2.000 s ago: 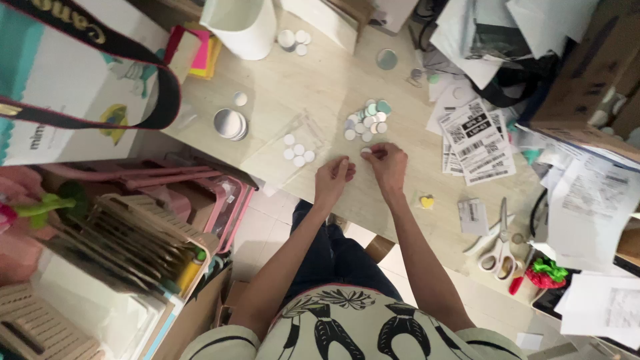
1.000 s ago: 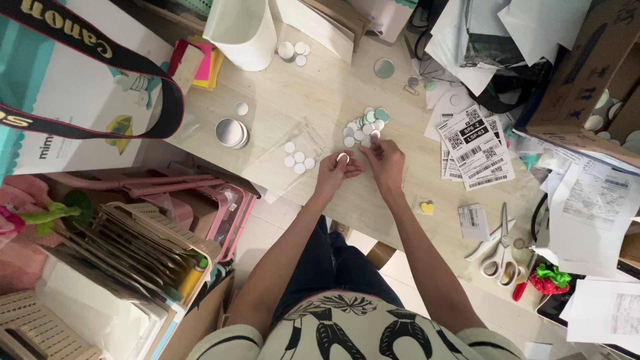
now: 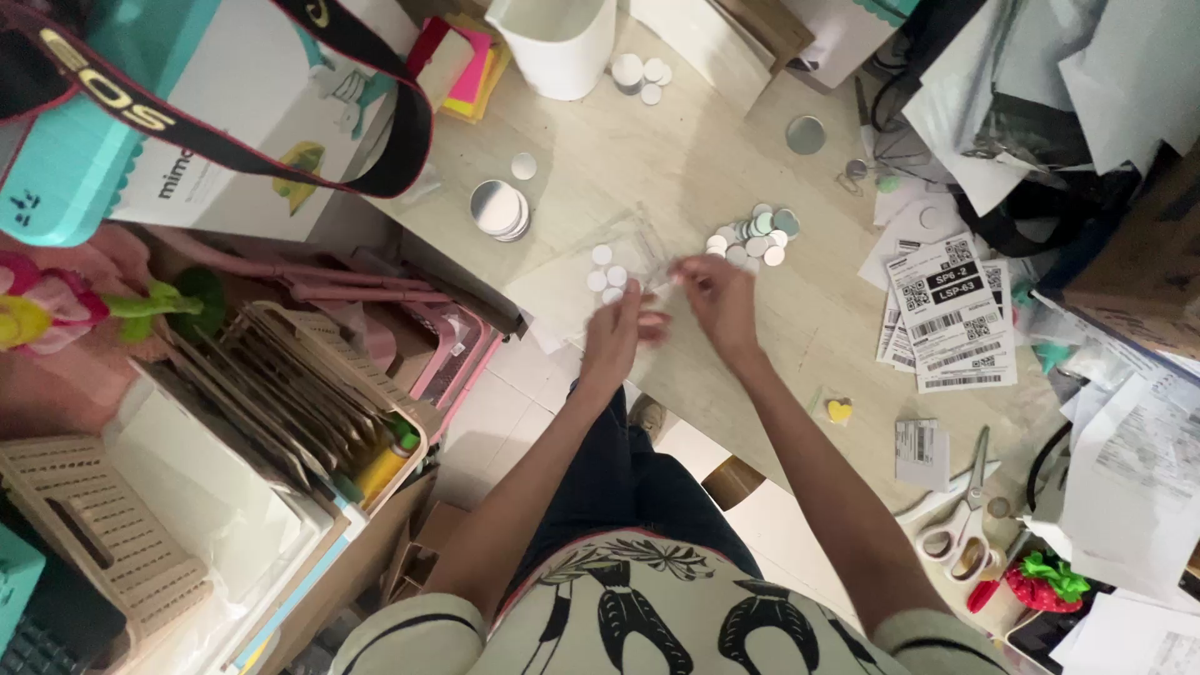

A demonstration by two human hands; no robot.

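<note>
My left hand (image 3: 621, 337) is blurred at the front edge of the wooden desk (image 3: 797, 309), beside several small white discs (image 3: 598, 279) on a clear plastic bag (image 3: 572, 305). Whether it holds anything cannot be told. My right hand (image 3: 717, 295), also blurred, has its fingers bent near the bag's right side, just below a pile of white, silvery and pale green discs (image 3: 755, 236). What lies between its fingertips is not clear. Larger round discs (image 3: 499, 210) are stacked to the left, with one small white disc (image 3: 523, 166) above them.
A white container (image 3: 558, 47) and sticky notes (image 3: 469, 70) stand at the back left. Printed labels (image 3: 952, 314), scissors (image 3: 966, 525) and a small packet with a yellow heart (image 3: 839, 411) lie to the right. A camera strap (image 3: 281, 169) hangs over a box at the upper left.
My left hand, which showed a small white disc at its fingers a second ago, has moved to the bag with the discs. My right hand has shifted left, away from the pile.
</note>
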